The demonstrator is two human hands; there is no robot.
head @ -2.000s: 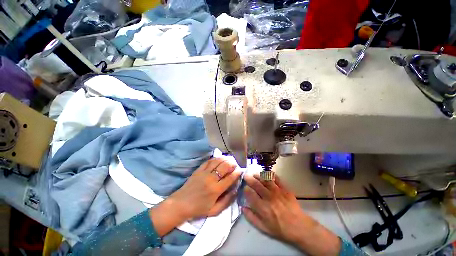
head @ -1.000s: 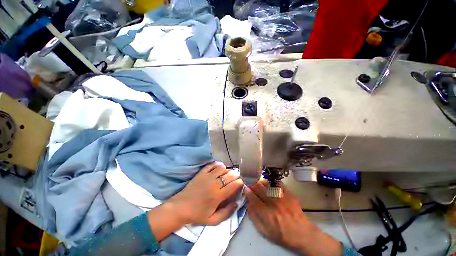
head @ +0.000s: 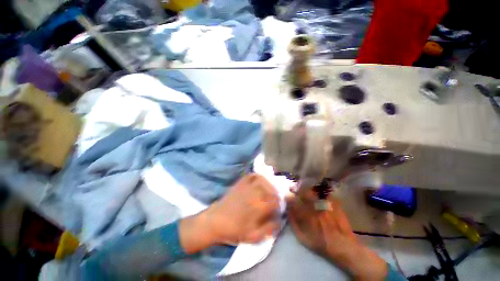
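The light blue garment [head: 203,148] with white panels [head: 118,112] lies heaped left of the sewing machine [head: 438,126]. A white strip [head: 249,258] curves down from the needle area to the table's front edge. My left hand [head: 241,211] is curled on the cloth just left of the needle, its fingers bent over the white strip; it is blurred. My right hand [head: 323,228] lies flat with fingers extended, right of the strip, its fingertips partly hidden under the machine head. The needle and presser foot are not clearly visible.
A smartphone [head: 393,198] with a lit screen lies under the machine arm. A yellow-handled tool [head: 461,226] and black scissors [head: 440,249] lie at the right. A beige-yellow machine [head: 41,126] stands far left. More blue and white cloth [head: 219,35] and clear plastic bags [head: 340,27] lie behind the table.
The view has shifted, so the machine and table appear further right. My left hand has curled more tightly over the cloth. My right hand remains beside the strip.
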